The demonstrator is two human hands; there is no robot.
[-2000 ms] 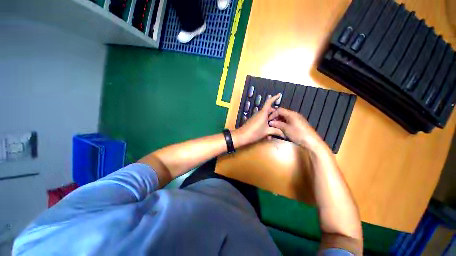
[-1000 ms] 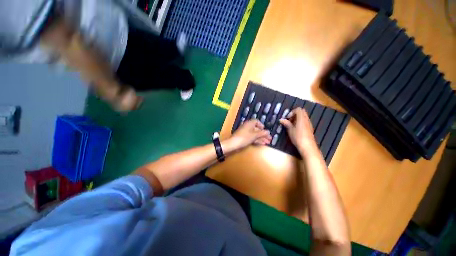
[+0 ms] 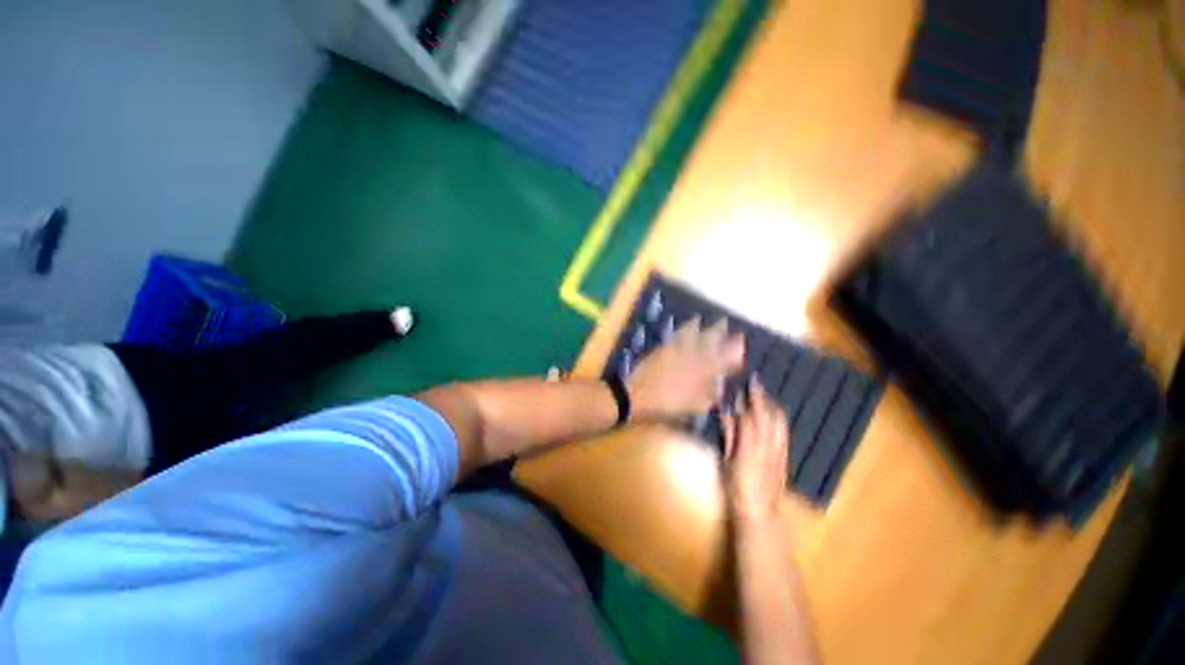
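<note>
A black slotted tray (image 3: 832, 413) lies on the orange-yellow workbench (image 3: 910, 572) in front of me. Small shiny units (image 3: 654, 307) sit in the grooves at its left end. My left hand (image 3: 682, 372) is spread flat over the units in the tray, with blurred fingers. My right hand (image 3: 756, 442) is beside it over the middle grooves, fingers towards the tray. The picture is blurred, and I cannot tell whether either hand holds a unit.
A thick black tray stack (image 3: 1001, 338) stands on the bench to the right. Another dark tray (image 3: 975, 59) lies behind it. A person in dark trousers (image 3: 260, 379) is at the left, near a blue crate (image 3: 195, 301). A white rack edge (image 3: 448, 78) is at upper left.
My left hand has moved over the units and spread out, and my right hand has come down closer to it. The person has moved to the lower left. The view has turned and shifted.
</note>
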